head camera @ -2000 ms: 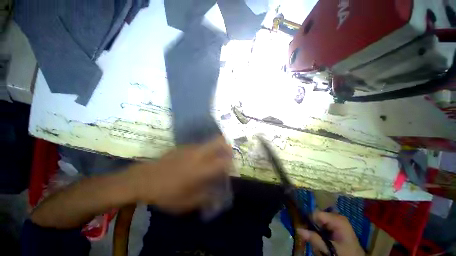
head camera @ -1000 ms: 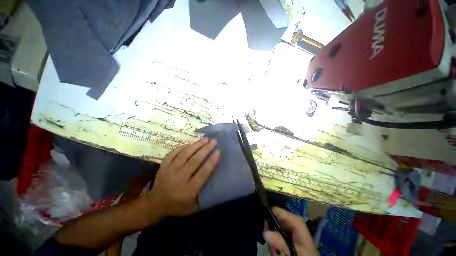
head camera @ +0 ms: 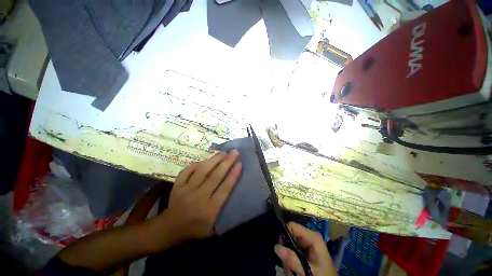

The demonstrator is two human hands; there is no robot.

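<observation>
A grey cut piece (head camera: 241, 186) lies over the table's front edge, partly hanging down toward my lap. My left hand (head camera: 204, 191) lies flat on its left side, fingers pointing up and right, pressing it down. My right hand (head camera: 307, 250) holds black scissors (head camera: 264, 168) by the handles at the bottom. The long blades run along the piece's right edge, tips pointing up the table. The blades look nearly closed. Part of the lower handle is hidden by my fingers.
The red sewing machine head (head camera: 412, 59) stands at the right under bright light. Stacked grey pieces (head camera: 89, 46) lie at the upper left, and more grey pieces (head camera: 232, 22) at the top middle. A pink-handled tool (head camera: 423, 218) sits at the right table edge.
Earlier my left hand, blurred, was on a long grey piece and the scissors were apart from it. Now the piece is under my left hand, with the scissors at its right edge.
</observation>
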